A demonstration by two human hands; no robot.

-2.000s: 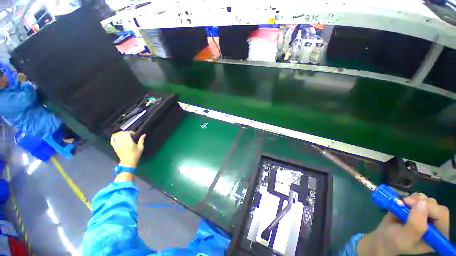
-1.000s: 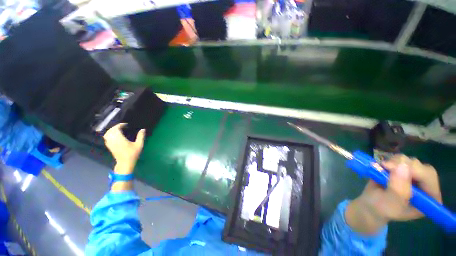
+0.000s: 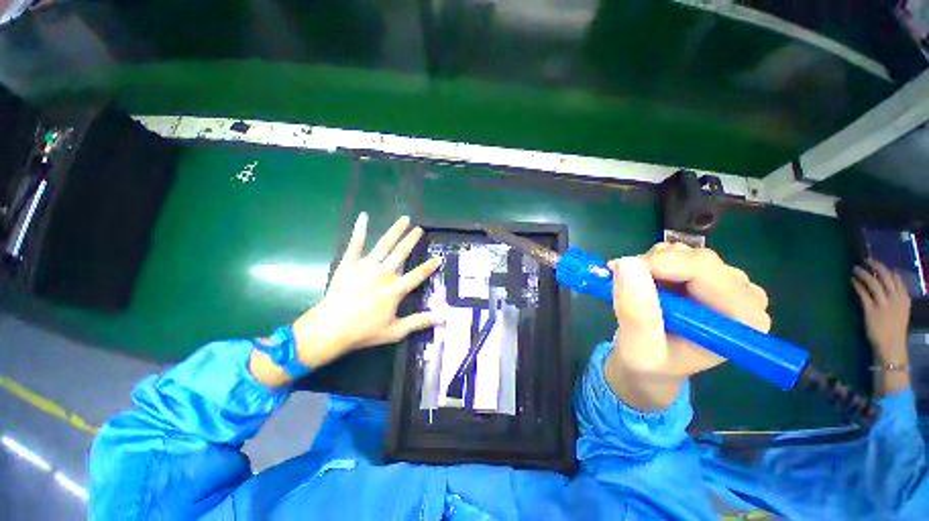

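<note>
An open tablet unit lies in a black foam tray in front of me, silver-white inside with a slanting black band. My left hand has its fingers spread over the tray's upper left edge and the unit's side, gripping nothing. A blue wrist strap is on my left wrist. My right hand holds the soldering iron by its blue handle like a pen. The iron's metal tip points left, over the unit's far edge; whether it touches cannot be told.
A small black iron stand is by the pale rail. A black foam block with another unit beside it is at the left. Another person's hand touches a dark device at the right. Grey floor shows at lower left.
The view has swung right. My left hand has moved from the black foam block to the tray in front. My right hand has brought the iron's tip over the unit's far end.
</note>
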